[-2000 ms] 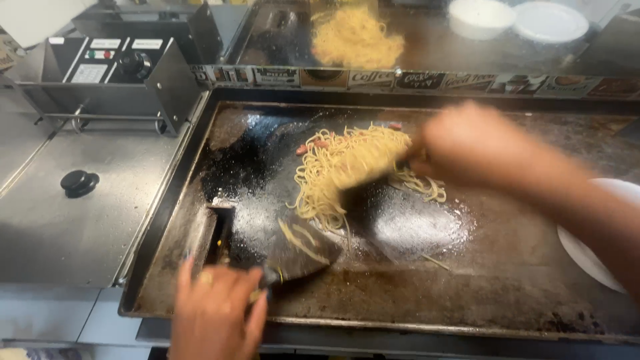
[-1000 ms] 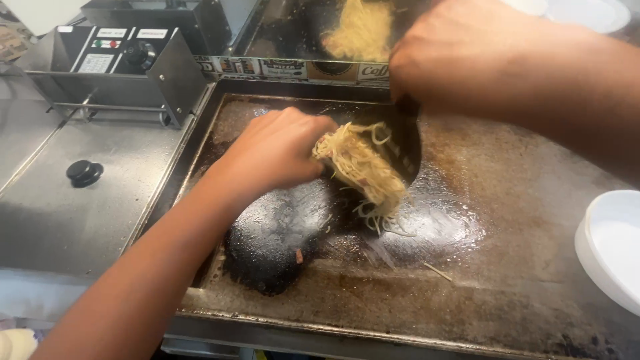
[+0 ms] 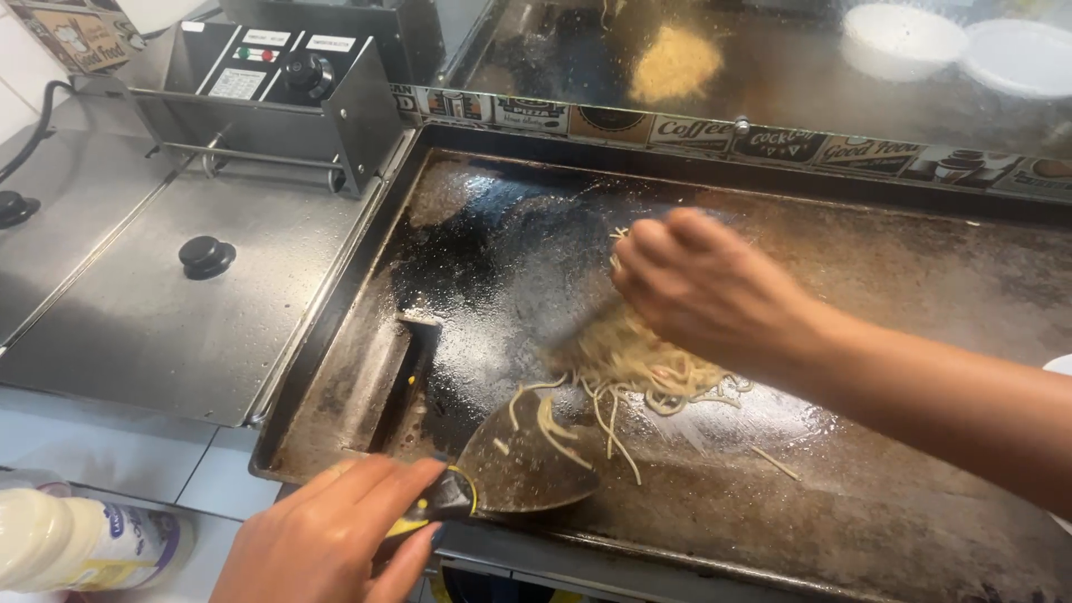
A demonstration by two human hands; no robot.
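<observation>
My left hand [image 3: 335, 528] grips the black and yellow handle of a wide rounded metal spatula [image 3: 536, 461], whose blade lies flat near the griddle's front edge with a few noodle strands on it. Over the middle of the flat-top griddle [image 3: 879, 293] is my right hand [image 3: 695, 276], closed on a second spatula [image 3: 578, 343]; its blurred blade is at the left side of a pile of noodles [image 3: 662, 368]. The hand hides that tool's handle and part of the pile. One loose strand [image 3: 775, 463] lies to the right.
A raised rim and a drain slot [image 3: 402, 377] mark the griddle's left side. Left of it stand a control box [image 3: 268, 100] and steel lids with a black knob [image 3: 206, 256]. A glass splash guard [image 3: 804, 109] runs behind. A plastic bottle [image 3: 92, 536] is at lower left.
My left hand has moved from beside the noodles back to the front left. The noodles, lifted between the tools a second ago, now lie on the griddle. My right hand has come down lower.
</observation>
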